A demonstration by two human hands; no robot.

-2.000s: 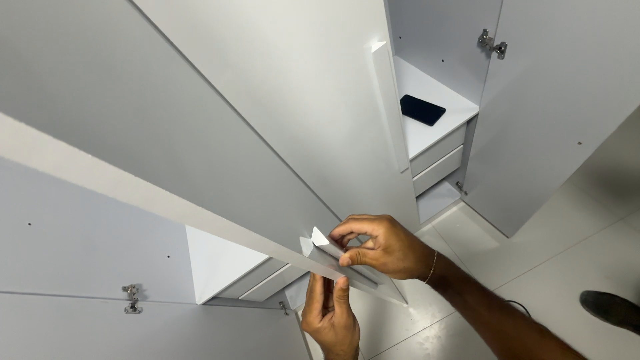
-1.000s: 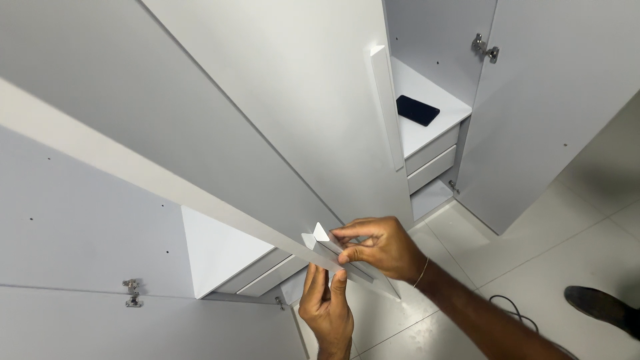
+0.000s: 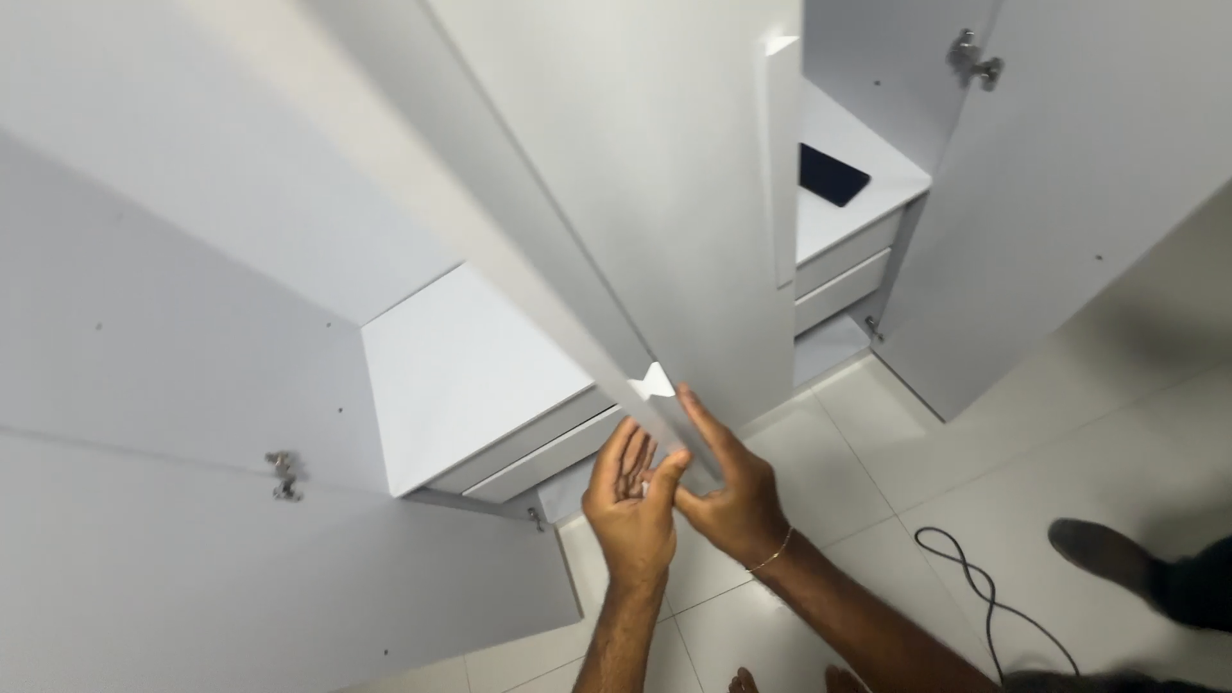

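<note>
A white wardrobe door [image 3: 520,279] stands edge-on towards me, with a white angular handle [image 3: 656,381] near its edge. My left hand [image 3: 630,500] is at the door's edge, thumb on the near side and fingers curled behind it, palm partly visible. My right hand [image 3: 736,486] lies against the handle side, with the index finger stretched up along the handle and the thumb below. The handle's lower part is hidden by the hands. A second long white handle [image 3: 782,164] is fixed to the neighbouring door panel.
Open doors with metal hinges [image 3: 974,60] stand at left and right. A dark phone [image 3: 834,174] lies on the right compartment's white shelf above drawers; the left compartment has a similar shelf [image 3: 472,375]. A black cable [image 3: 991,602] and a person's dark shoe [image 3: 1097,551] are on the tiled floor.
The door has swung to show more of the left compartment. My right hand's index finger, earlier bent at the handle's top, now stretches along its side. The view has shifted somewhat.
</note>
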